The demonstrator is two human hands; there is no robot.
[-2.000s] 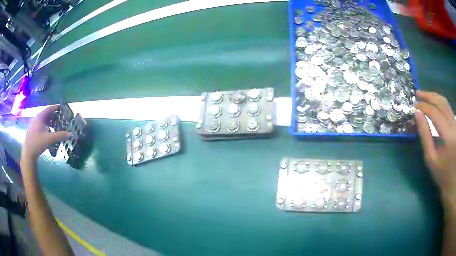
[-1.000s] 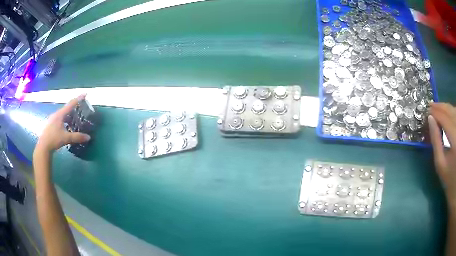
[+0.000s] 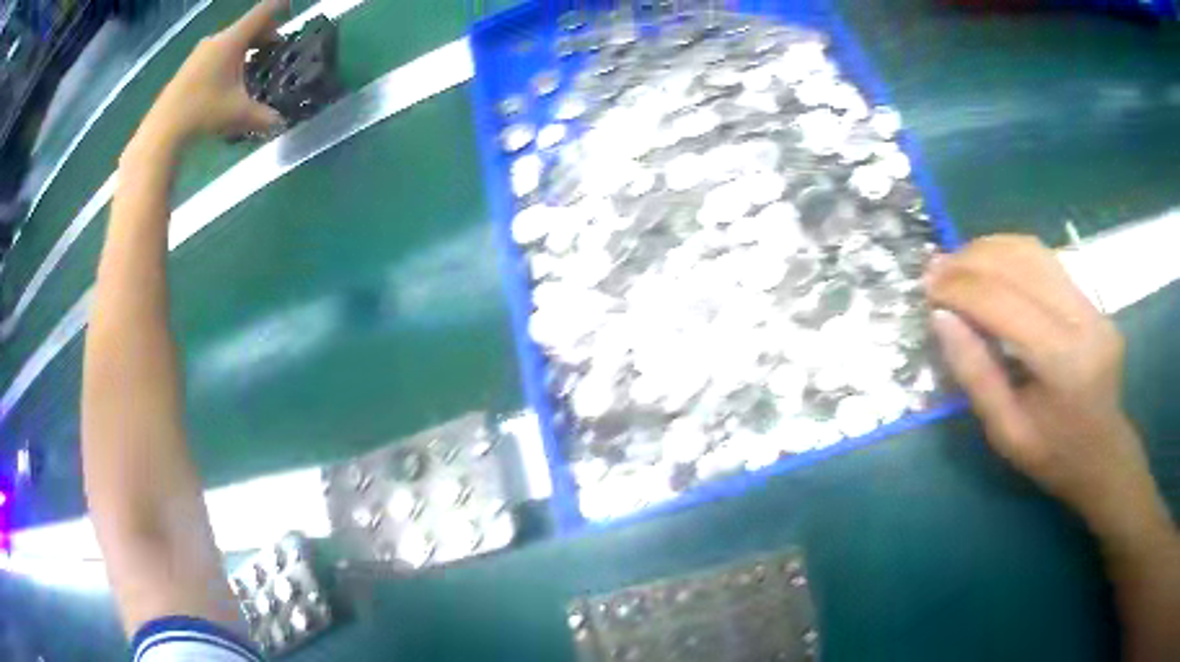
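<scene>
My left hand [image 3: 214, 84] is raised at the upper left, its fingers and thumb around a dark fixture plate [image 3: 295, 71] with holes. My right hand [image 3: 1035, 362] is at the right rim of the blue parts tray [image 3: 533, 388], fingers curled at its edge; I cannot tell if a disc is between them. The tray is heaped with shiny metal discs [image 3: 725, 259]. A fixture plate with seated round parts [image 3: 421, 498] lies left of the tray. A smaller fixture [image 3: 281, 595] lies beside my left forearm, and another plate [image 3: 699, 614] is cut off by the bottom edge.
The green belt [image 3: 349, 323] has white stripes and bright reflections. A thin pale stick [image 3: 1073, 235] shows beyond my right hand at the white stripe. A dark red edge and a blue edge show at the top right. A pink-violet light glows at the far left.
The view has swung, so tray and fixtures appear further left and the fixtures lower. My left hand has moved up and away with the dark fixture. My right hand remains by the tray's right rim.
</scene>
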